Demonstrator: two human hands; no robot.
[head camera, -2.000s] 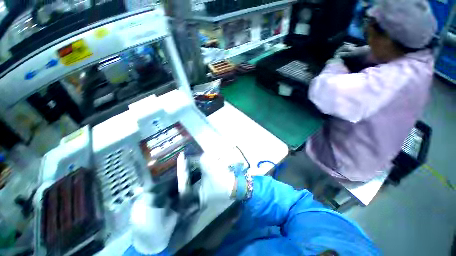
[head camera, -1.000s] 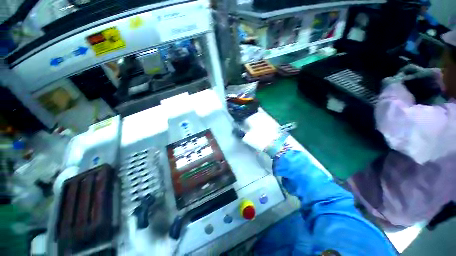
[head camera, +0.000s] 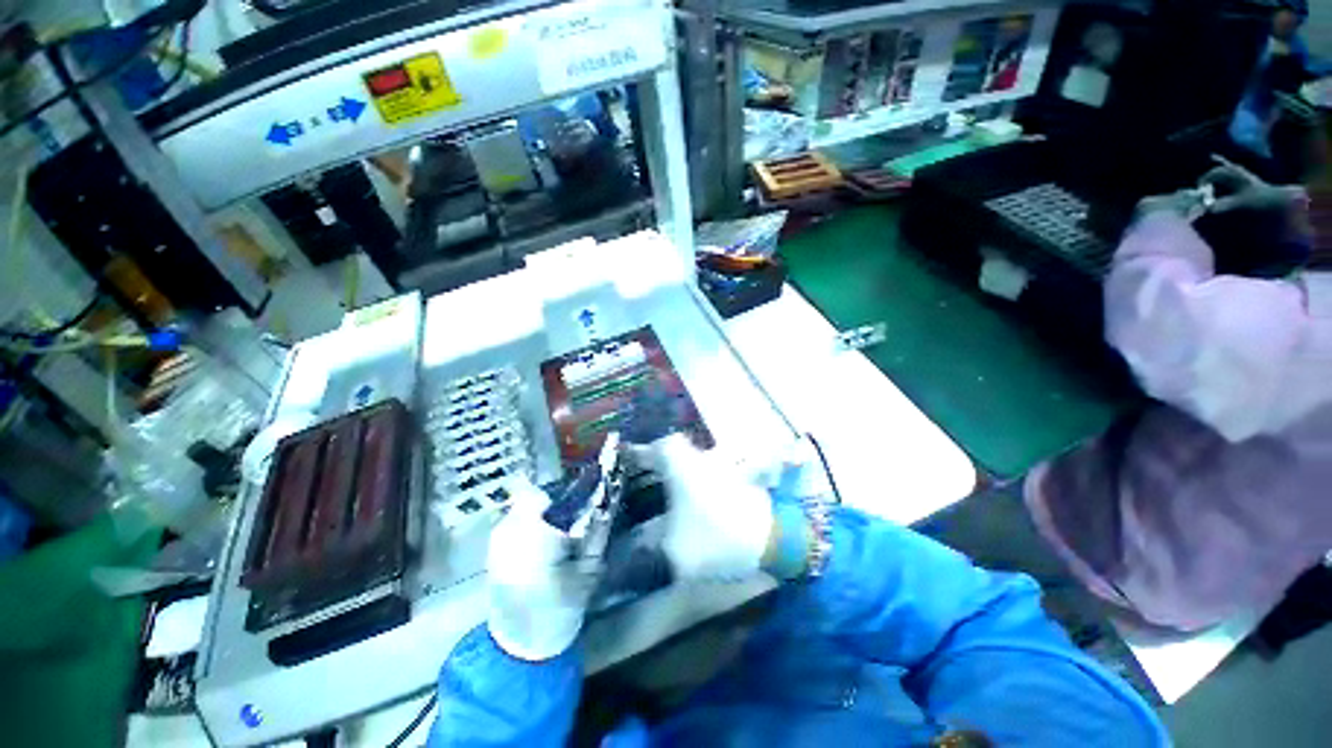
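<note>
My left hand (head camera: 538, 570), in a white glove with dark fingertips, holds a small white-and-silver part (head camera: 603, 490) upright in front of the right fixture. My right hand (head camera: 709, 512), also gloved, is close beside it; its fingertips are dark and blurred, so I cannot tell whether it holds anything. The right red-brown fixture (head camera: 563, 398) has white parts in its far slot, and its near edge is hidden by my hands. The left red-brown fixture (head camera: 324, 490) shows dark slots with no white parts visible.
White parts stand in rows (head camera: 479, 439) between the fixtures. The machine's gantry (head camera: 526, 88) spans behind. A small dark box (head camera: 742, 281) is at the back right. A small silver part (head camera: 862, 336) lies at the green mat's edge (head camera: 935, 365). A person in pink (head camera: 1205, 351) works at the right.
My right hand has come back from the bench right of the machine to beside my left hand. White parts in the right fixture are fewer. A small silver part shows at the mat's edge.
</note>
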